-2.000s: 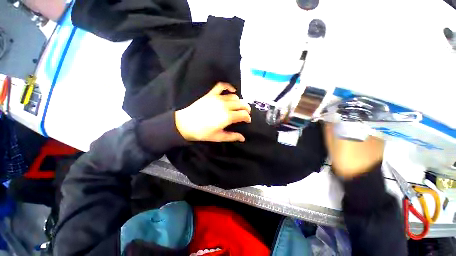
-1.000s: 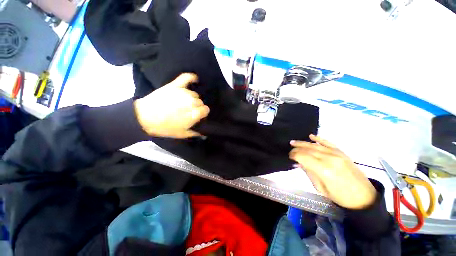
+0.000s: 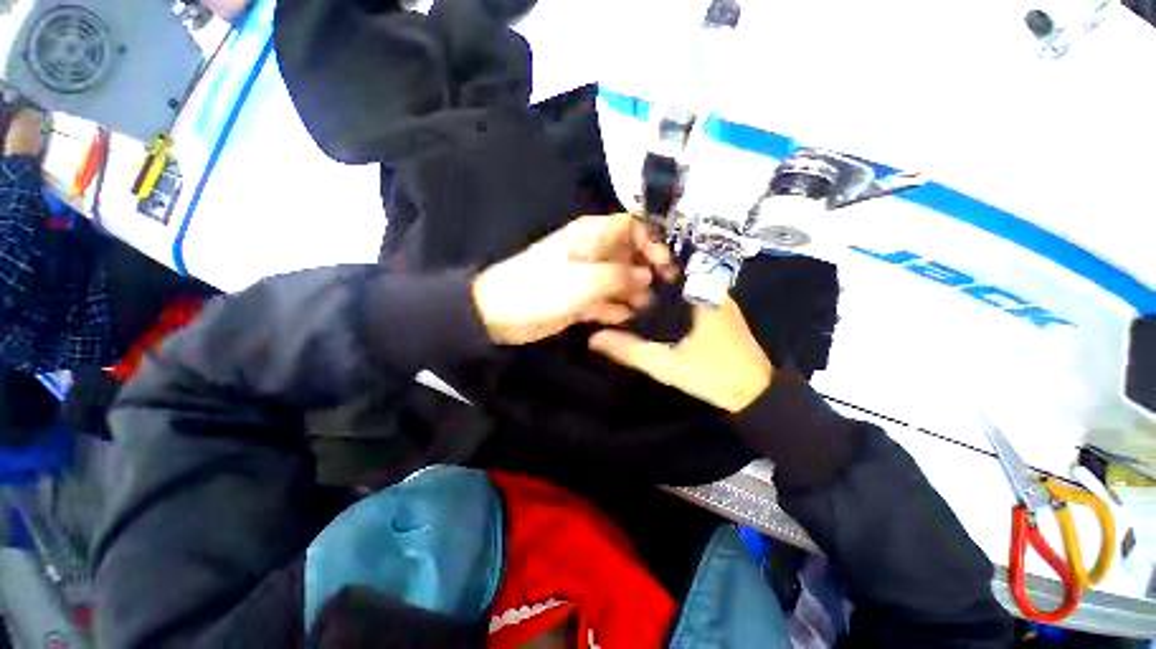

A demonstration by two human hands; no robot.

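Note:
The black garment piece (image 3: 469, 190) lies bunched left of the white sewing machine (image 3: 963, 273) and spreads under its needle area. The presser foot and needle area (image 3: 716, 241) is partly hidden by my fingers. My left hand (image 3: 577, 282) is on the cloth just left of the needle, fingers bent and close together; whether they pinch cloth is unclear. My right hand (image 3: 697, 361) lies on the cloth just in front of the needle, its thumb spread towards my left hand; its other fingertips are partly hidden by the machine head.
Scissors with red and orange-yellow handles (image 3: 1046, 539) lie at the right table edge. A yellow-and-black tool (image 3: 154, 165) and a red-handled tool (image 3: 89, 162) lie far left. A measuring tape (image 3: 742, 497) runs along the near edge. Another person's hand (image 3: 23, 132) shows at far left.
My right hand has moved left from the cloth's right edge to the needle area. My left hand has moved right, up to the needle. The view has shifted slightly.

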